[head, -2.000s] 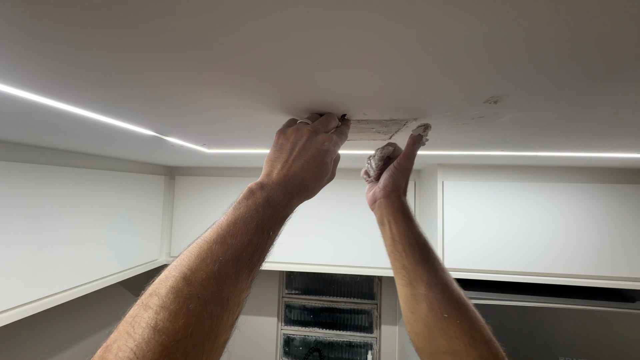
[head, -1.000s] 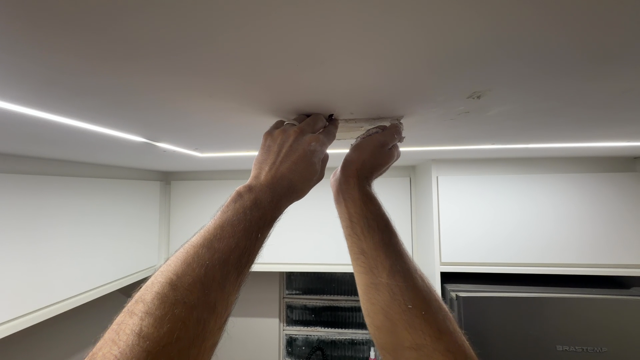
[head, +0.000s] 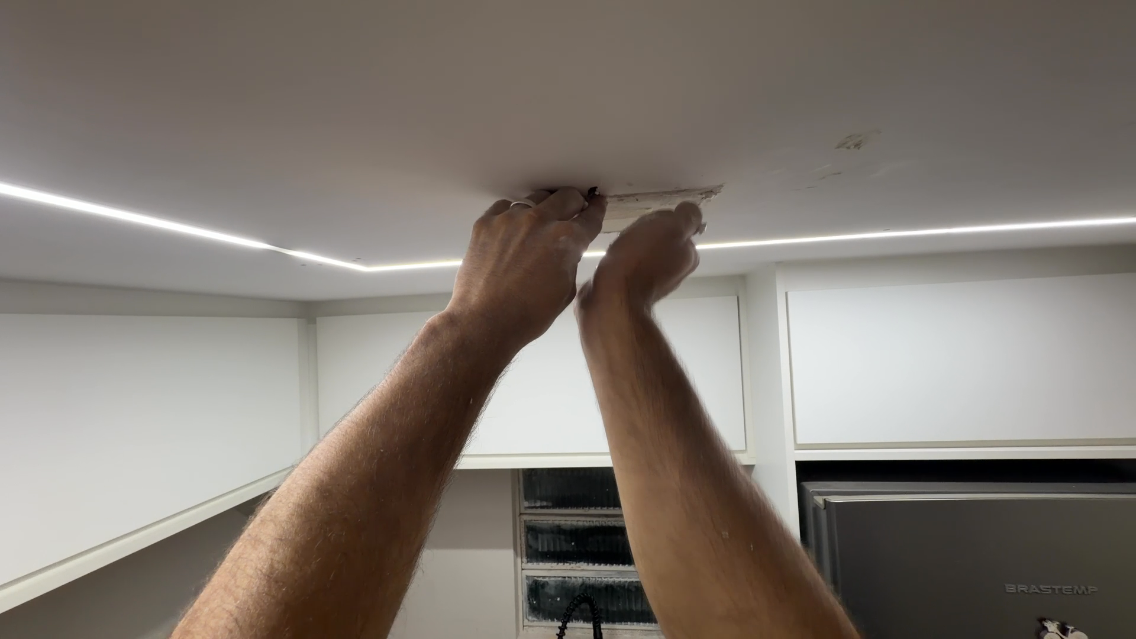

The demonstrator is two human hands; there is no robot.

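Both arms reach up to a white ceiling (head: 426, 106). My left hand (head: 532, 257), with a ring on one finger, presses its fingertips to the ceiling at the left end of a rough rectangular patch (head: 657, 202). A small dark thing (head: 593, 192) shows at those fingertips; what it is cannot be told. My right hand (head: 652, 253) is just below the patch's right part, blurred, its fingers curled and turned away. Whatever lies in its palm is hidden. To the right of the patch, the ceiling has a small scuffed spot (head: 855, 140).
A lit LED strip (head: 887, 233) crosses the ceiling behind the hands. White wall cabinets (head: 142, 426) line the left, back and right. Below them are a window with ribbed glass panes (head: 577, 541) and a grey Brastemp refrigerator (head: 958, 550). A black coiled hose (head: 581, 608) shows at the bottom.
My right hand, which showed a white lump in its palm two seconds ago, has moved left and turned, and the lump is now out of sight. My left hand has stayed at the patch's left end.
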